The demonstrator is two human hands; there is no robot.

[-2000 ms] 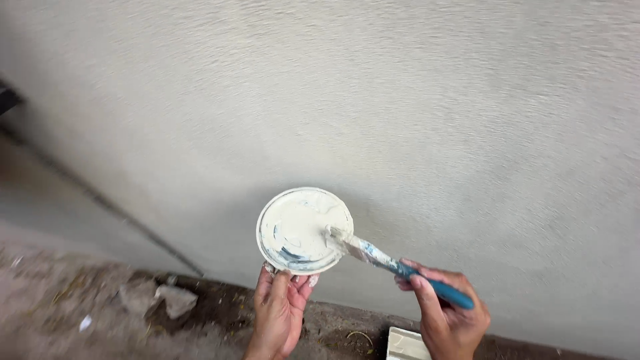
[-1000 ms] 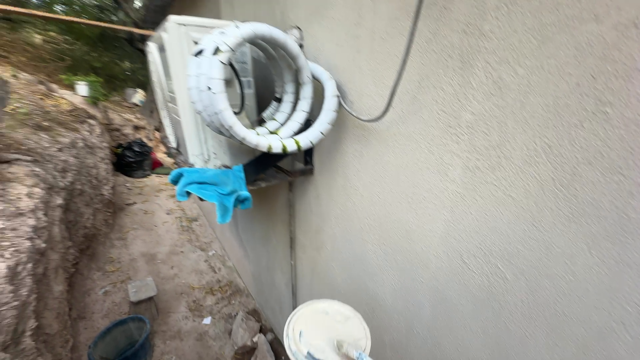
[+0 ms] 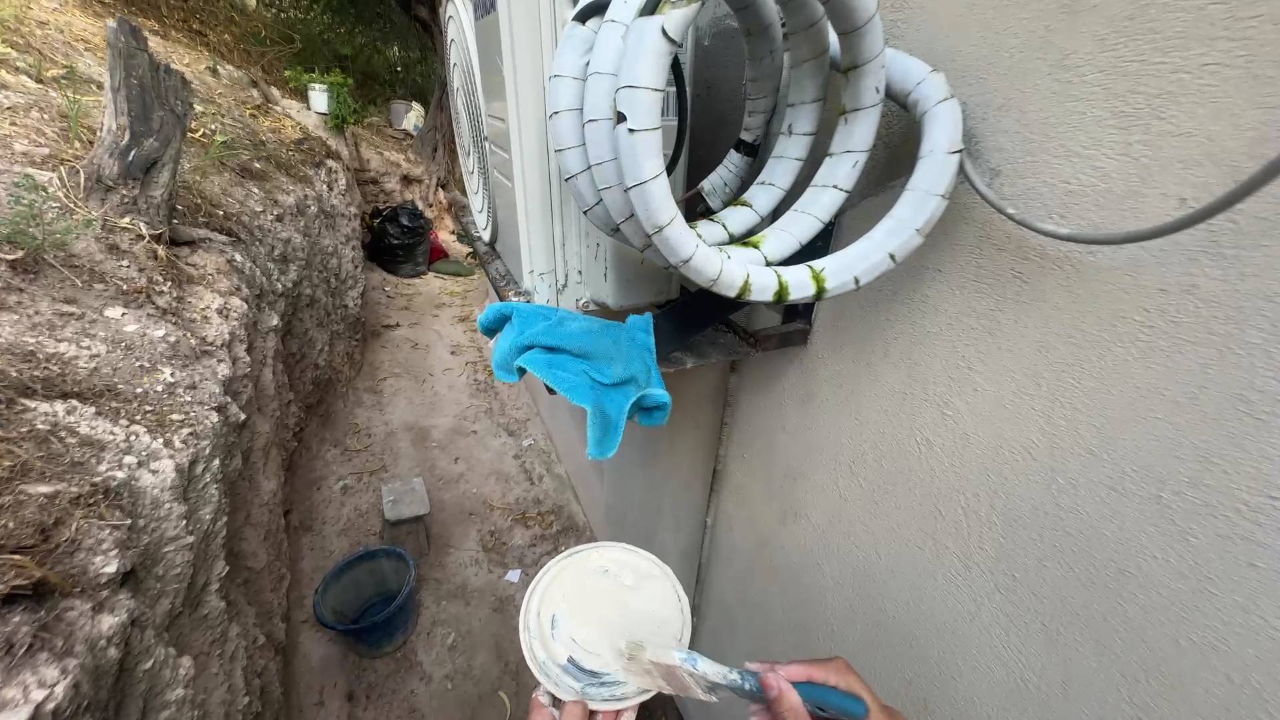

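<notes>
At the bottom of the head view, my left hand (image 3: 580,708) holds a round white lid (image 3: 600,610) from below, its inner face coated with cream paint. Only the fingertips of that hand show at the rim. My right hand (image 3: 825,690) grips the blue handle of a paintbrush (image 3: 745,682). The brush's paint-smeared bristles rest on the lower right part of the lid. A grey rendered wall (image 3: 980,480) rises to the right of both hands.
An air conditioner's outdoor unit (image 3: 540,150) sits on a metal bracket (image 3: 740,340) with coiled wrapped pipes (image 3: 645,140). A blue cloth (image 3: 585,360) hangs there. A dark bucket (image 3: 368,605), a small block (image 3: 405,500) and a black bag (image 3: 399,240) stand along the dirt path beside an earth bank (image 3: 240,400).
The view has swung from the wall towards the path and outdoor unit. Both hands show again near the bottom edge, still with the lid and brush, whose bristles stay on the lid.
</notes>
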